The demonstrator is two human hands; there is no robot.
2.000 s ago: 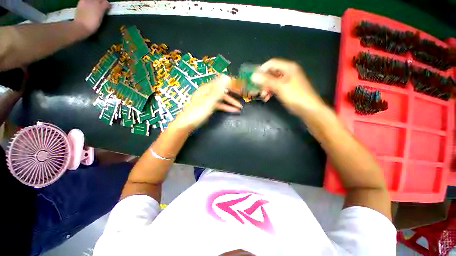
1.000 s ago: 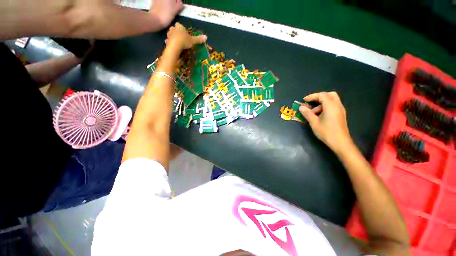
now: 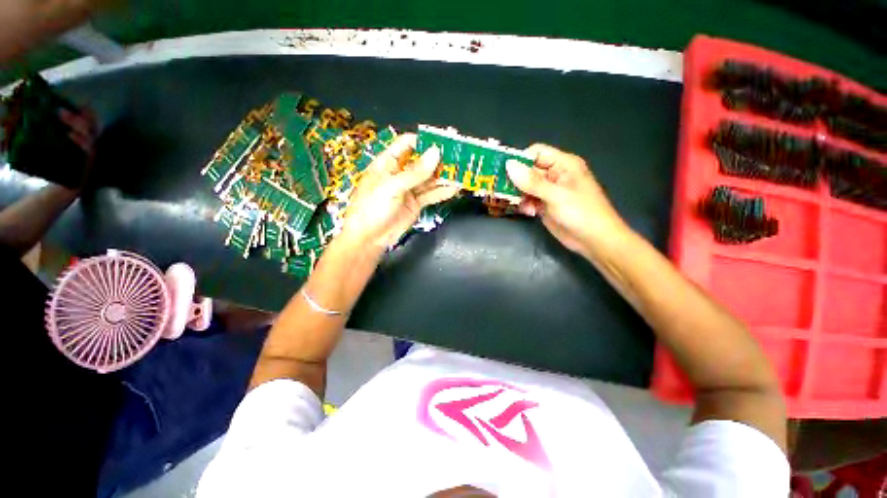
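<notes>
A green circuit board strip (image 3: 472, 160) with a pale upper edge and orange flex tails is held level above the dark bench. My left hand (image 3: 399, 185) grips its left end and my right hand (image 3: 564, 190) grips its right end, thumbs on its face. Some orange-brown pieces show under the strip by my right fingers; whether they are held or lie on the bench I cannot tell. A loose board pile (image 3: 292, 185), green, orange and white, lies left of my hands, partly hidden by my left hand.
A red compartment tray (image 3: 763, 287) stands at the right, with dark boards in tray (image 3: 768, 151) in its upper pockets. A pink fan (image 3: 115, 311) is at the left. Another person's hand (image 3: 78, 126) holds a dark green bundle at the far left. A pale strip (image 3: 370, 44) edges the bench.
My left hand has come back from the pile and now holds a long strip together with my right hand. The other person's arm has moved away from the pile's upper side. The view has shifted.
</notes>
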